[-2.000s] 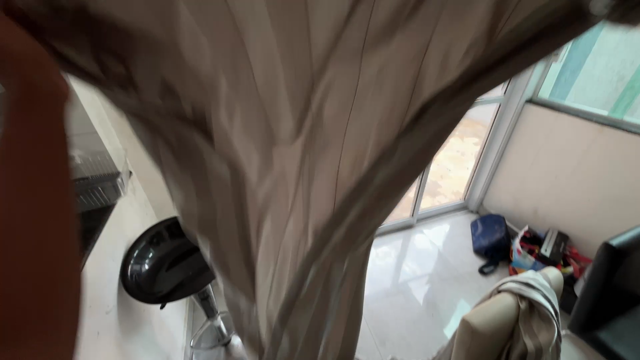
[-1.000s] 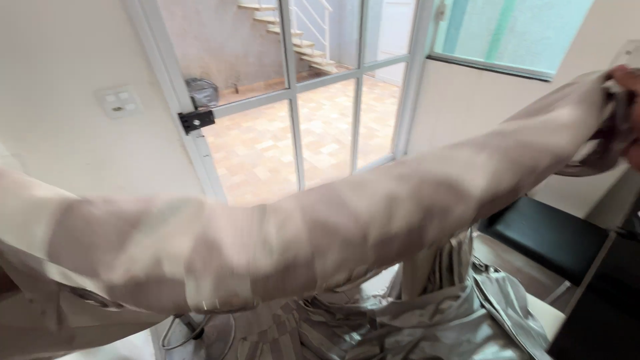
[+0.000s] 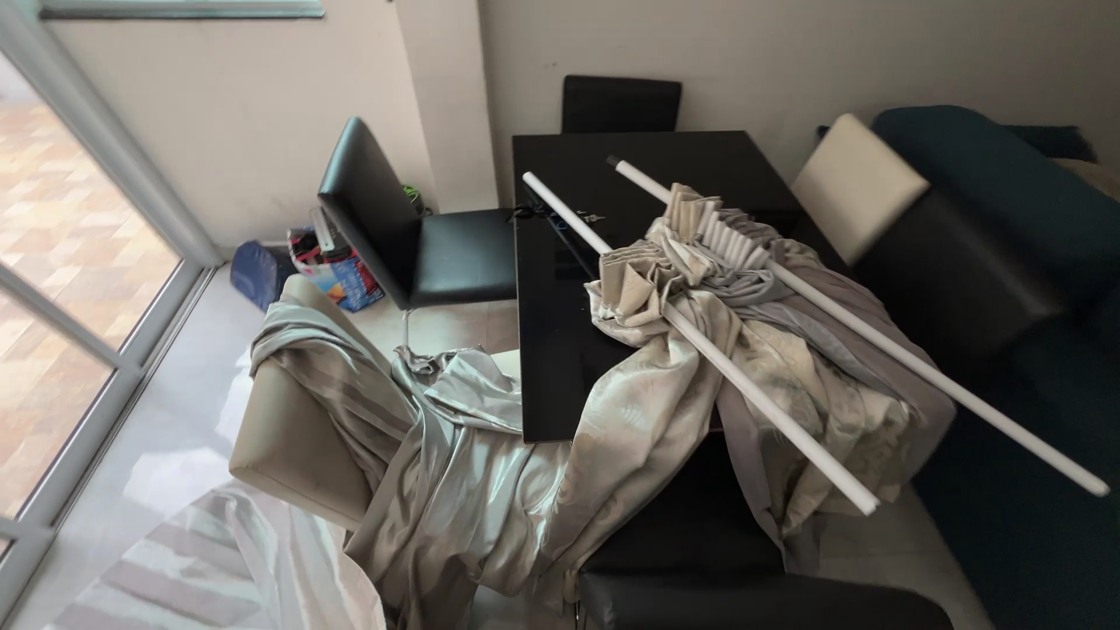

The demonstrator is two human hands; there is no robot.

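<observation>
Neither of my hands is in view. Two white curtain rods, a nearer one (image 3: 770,402) and a farther one (image 3: 936,367), lie slantwise across the table, threaded through gathered curtain tops. Beige patterned satin curtain fabric (image 3: 639,420) hangs from the nearer rod over the table's edge. Greyish fabric (image 3: 857,315) is bunched on the farther rod. More shiny curtain cloth (image 3: 472,490) drapes over a beige chair (image 3: 289,437) and down toward the floor. At the lower left is a pale striped cloth (image 3: 236,560); what holds it is hidden.
A black table (image 3: 551,367) stands mid-view with keys (image 3: 593,217) on it. Around it are a black chair (image 3: 464,254), another beige-backed chair (image 3: 857,188) and a dark chair (image 3: 752,604). A teal sofa (image 3: 980,166) is at right, bags (image 3: 346,276) by the wall, a glass door frame (image 3: 131,376) at left.
The view has swung right, toward the table. The cloth stretched across the view a second ago, with a hand at its right end, now shows only at the lower left, and that hand is out of view.
</observation>
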